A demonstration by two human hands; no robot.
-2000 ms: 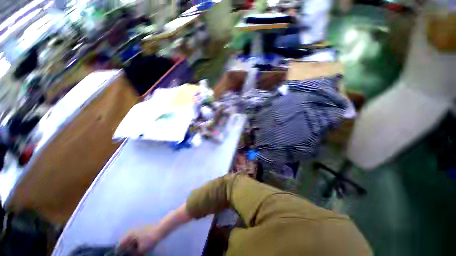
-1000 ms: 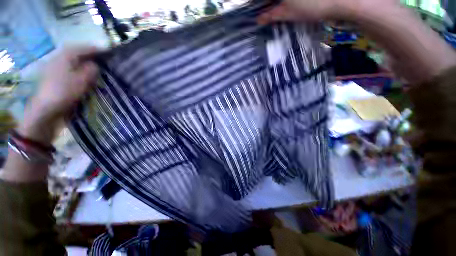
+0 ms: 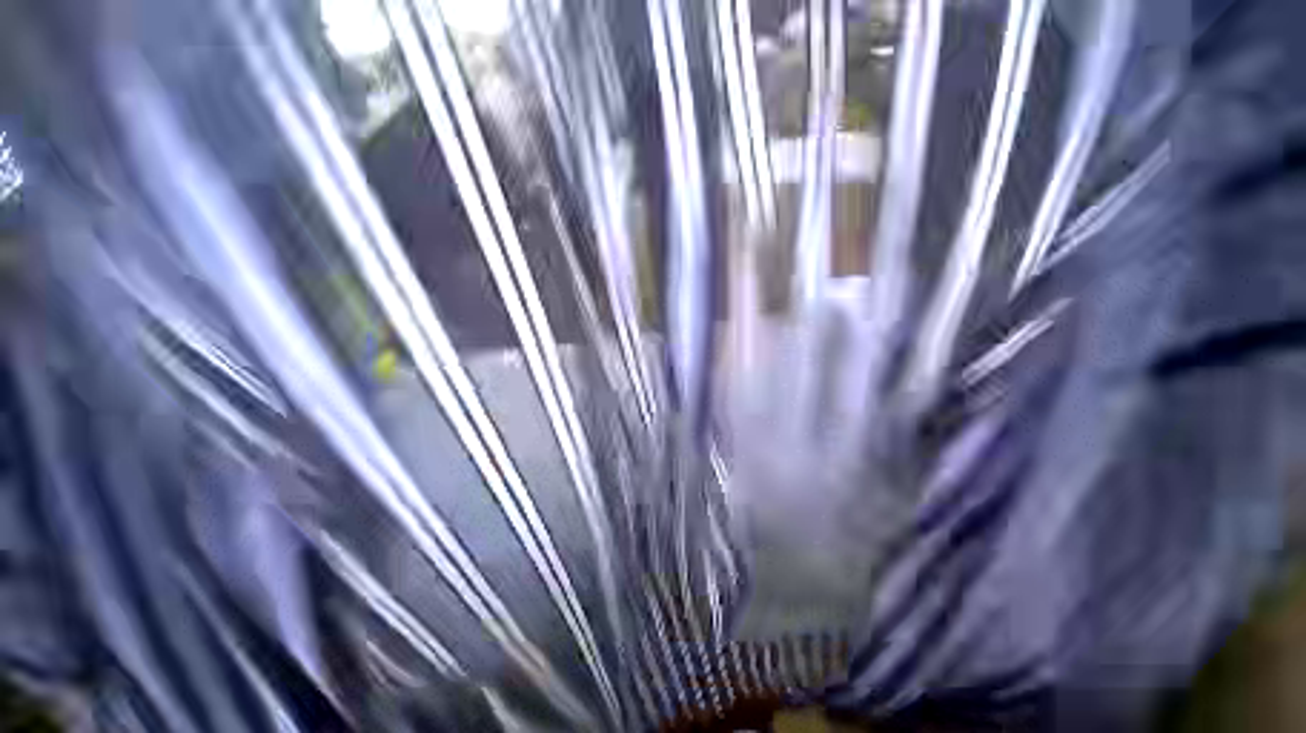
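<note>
The striped shirt [image 3: 473, 415] is so close to the camera that its dark cloth with white stripes fills nearly the whole view, blurred. Its stripes fan upward from the bottom middle. The cloth looks partly see-through in the middle, and darker folds hang at the left and right sides. A finely striped band of it shows at the bottom middle. Neither of my hands shows; the cloth or the picture's edge hides them.
Behind the cloth, a pale table surface [image 3: 480, 430] shows faintly. Beyond it are a brown-sided table with a pale top [image 3: 824, 158], and bright blurred shapes at the top. A brown sleeve shows at the lower right edge.
The shirt, held up spread between both my hands a second ago, now covers the view close to the camera. Both hands have gone out of sight.
</note>
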